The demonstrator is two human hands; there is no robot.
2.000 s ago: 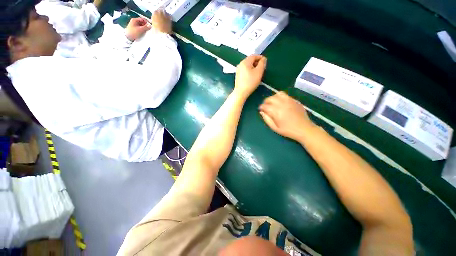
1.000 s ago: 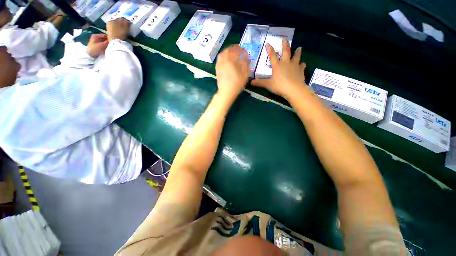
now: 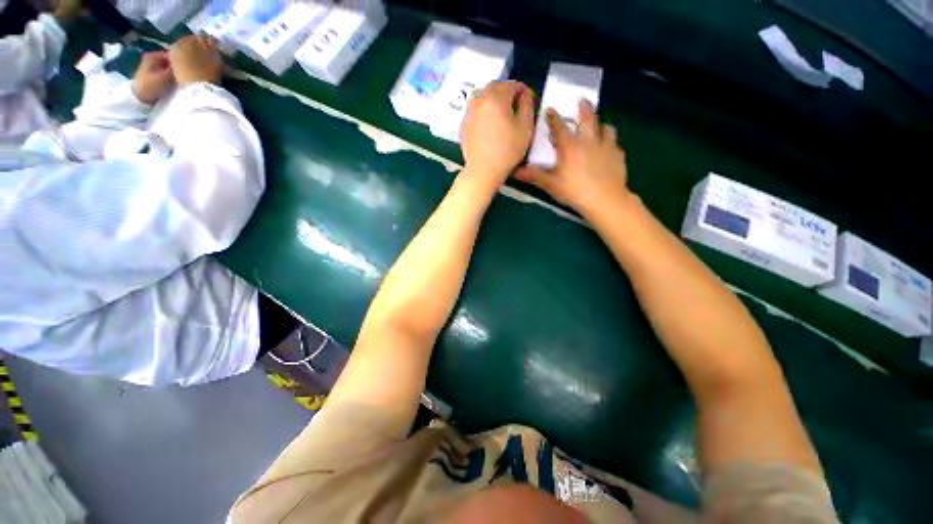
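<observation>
A white carton (image 3: 571, 84) lies lengthwise across the green conveyor belt (image 3: 645, 133). My right hand (image 3: 583, 162) is on its near part, with fingers over the top and right side and the thumb at the near end. My left hand (image 3: 497, 131) is curled just left of the carton; its fingertips are partly hidden, so contact is unclear. Left of my left hand is an open box with a blue-patterned part (image 3: 431, 68) and a white lid (image 3: 479, 84) beside it; the hand covers the lid's near right corner.
Two closed printed cartons (image 3: 759, 229) (image 3: 878, 285) lie to the right on the belt. More cartons (image 3: 341, 41) are at upper left. White scraps (image 3: 794, 56) lie on the dark far ledge. A neighbouring worker's white sleeve (image 3: 205, 154) is at left. The glossy bench (image 3: 491, 276) lies under my forearms.
Both hands were on an open box with a blue part and lid side by side; now a single white carton shows there, with no blue part visible. The view has shifted, and the right-hand cartons appear farther right.
</observation>
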